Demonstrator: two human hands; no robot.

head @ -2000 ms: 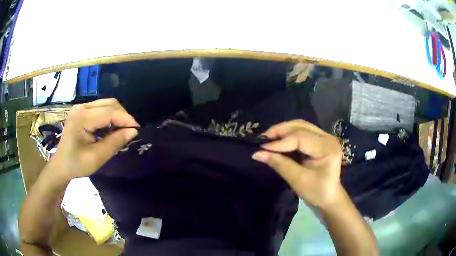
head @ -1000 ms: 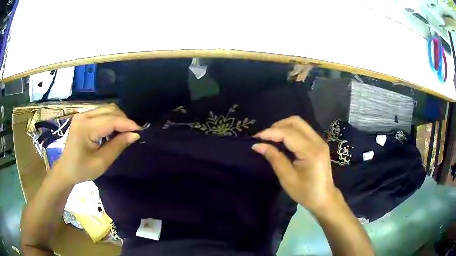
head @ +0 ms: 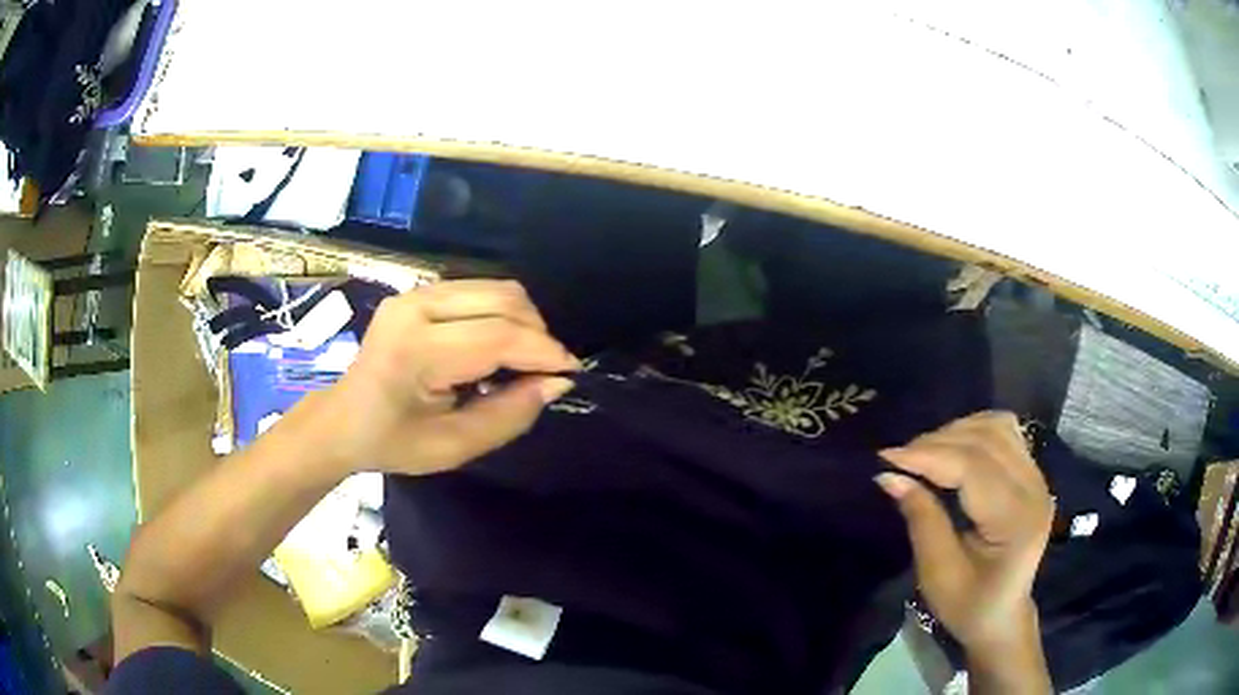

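A dark embroidered garment (head: 652, 530) with pale gold flower and leaf motifs lies spread in front of me. My left hand (head: 469, 378) pinches its upper edge between thumb and forefinger, left of the flower motif. My right hand (head: 972, 509) is at the right of the motif, with the garment's edge between thumb and forefinger; the exact grip is hard to see against the dark cloth. A small white label (head: 522, 626) lies on the lower part of the garment.
A white table (head: 612, 82) with a wooden front edge crosses the top. An open cardboard box (head: 170, 448) with blue, white and yellow packets stands at left. Another dark embroidered garment (head: 1114, 591) lies at right. A small stand (head: 30, 319) is at far left.
The view has swung to the left, so the hands and garment appear farther right. More of the box and floor shows at left. Both hands stay at the garment's edge.
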